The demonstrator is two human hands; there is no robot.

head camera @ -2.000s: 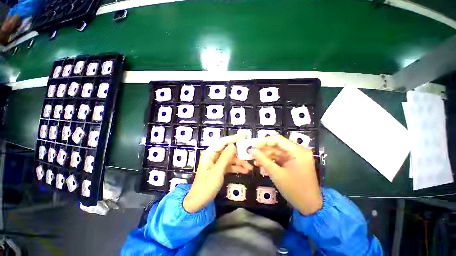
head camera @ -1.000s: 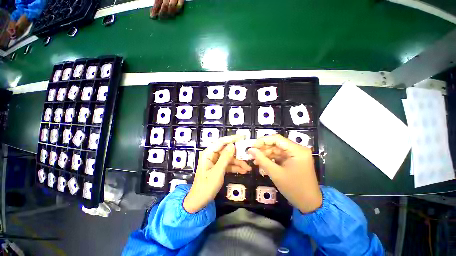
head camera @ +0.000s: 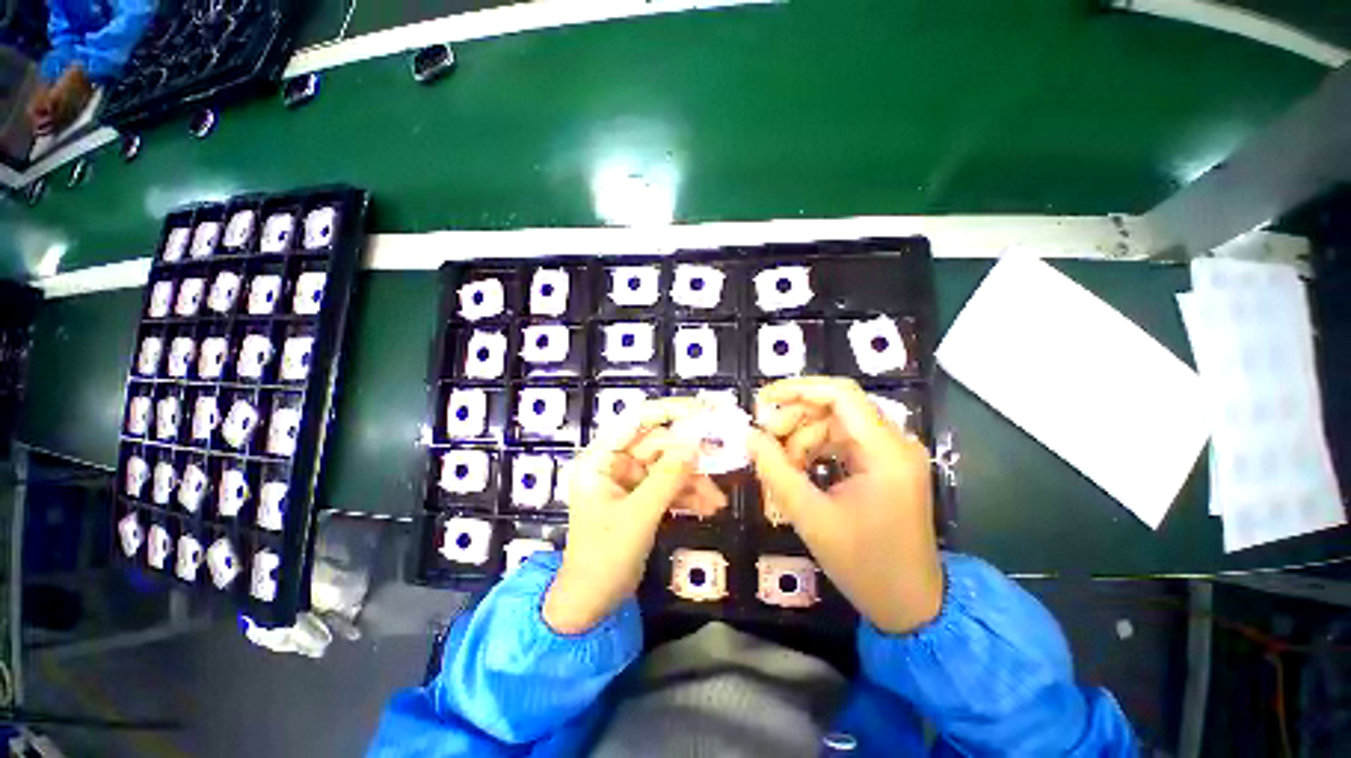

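My left hand (head camera: 630, 496) and my right hand (head camera: 852, 489) meet above the black compartment tray (head camera: 874, 279) in front of me. Both hands' fingertips pinch one white part (head camera: 717, 441) between them, its dark centre partly showing. The tray holds one white part per pocket in most visible pockets. The top right pocket is empty. My hands and forearms hide some pockets in the middle and lower rows. Whether a small adhesive piece is at my fingertips is too small to tell.
A second filled tray (head camera: 338, 356) stands at the left. A white sheet (head camera: 1074, 388) and dotted sheets (head camera: 1267, 407) lie at the right. Small black frames (head camera: 433, 62) lie on the green belt (head camera: 830, 119). Another person's hand (head camera: 59, 101) is at far left. Crumpled film (head camera: 319, 592) is below the left tray.
The white part has tilted slightly between my fingers, and my right fingers have curled more. The other person's hand on the far belt has gone, and the black frames have shifted right.
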